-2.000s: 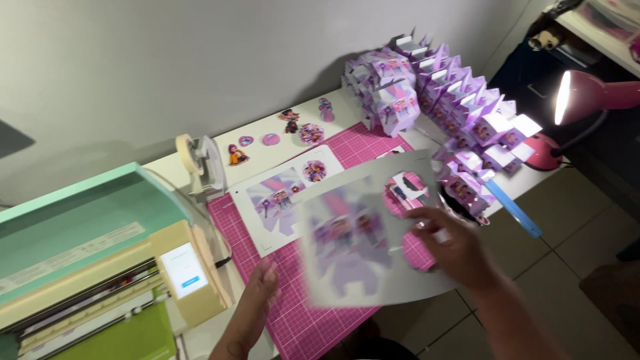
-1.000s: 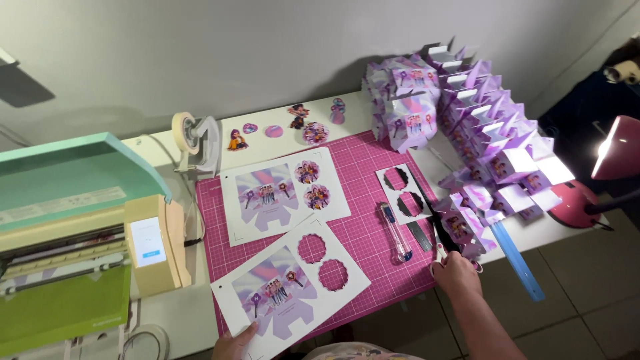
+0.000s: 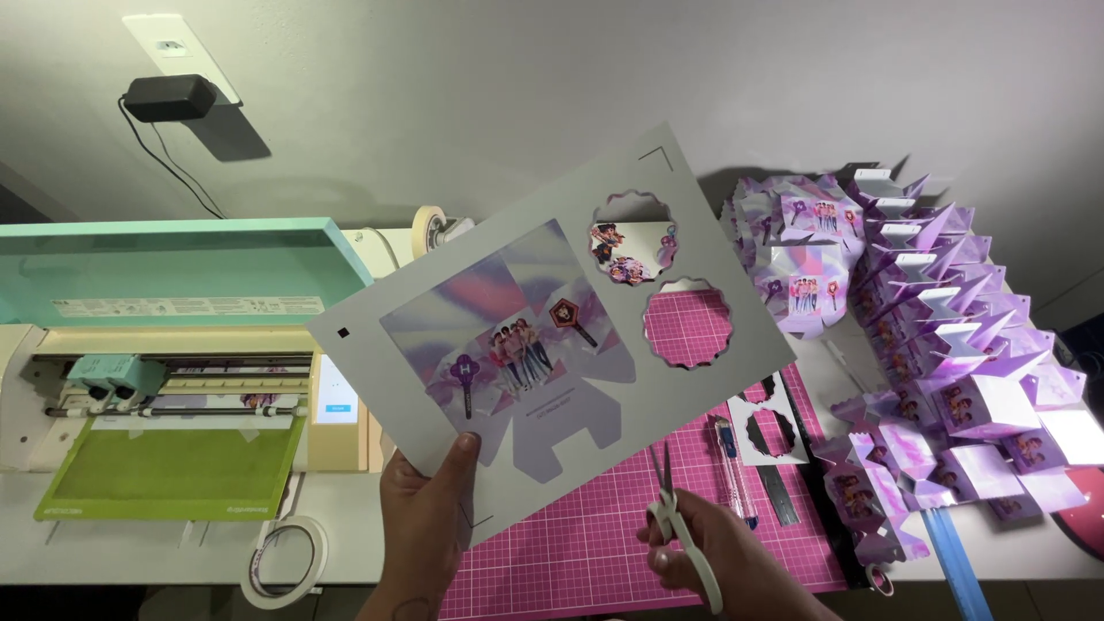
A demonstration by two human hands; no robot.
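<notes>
My left hand [image 3: 431, 509] grips the lower left corner of a printed card sheet [image 3: 552, 345], thumb on top, holding it tilted above the table. The sheet carries a purple box template and two scalloped round holes. In my right hand [image 3: 716, 543] is a pair of white-handled scissors [image 3: 677, 517], the blades a little apart and pointing up just below the sheet's lower edge. Under them lies a pink gridded cutting mat [image 3: 595, 535]. A utility knife [image 3: 733, 470] and a small white sheet with scalloped holes [image 3: 789, 444] rest on the mat's right part.
At the left stands a cutting machine [image 3: 190, 371] with its mint lid raised and a green mat [image 3: 172, 474] in it. A tape roll [image 3: 285, 561] lies in front. Folded purple paper boxes [image 3: 931, 293] crowd the right, beside a blue strip [image 3: 957, 561].
My left hand has lifted the printed sheet off the mat. My right hand has taken the scissors from the mat's right side and brought them left, under the sheet.
</notes>
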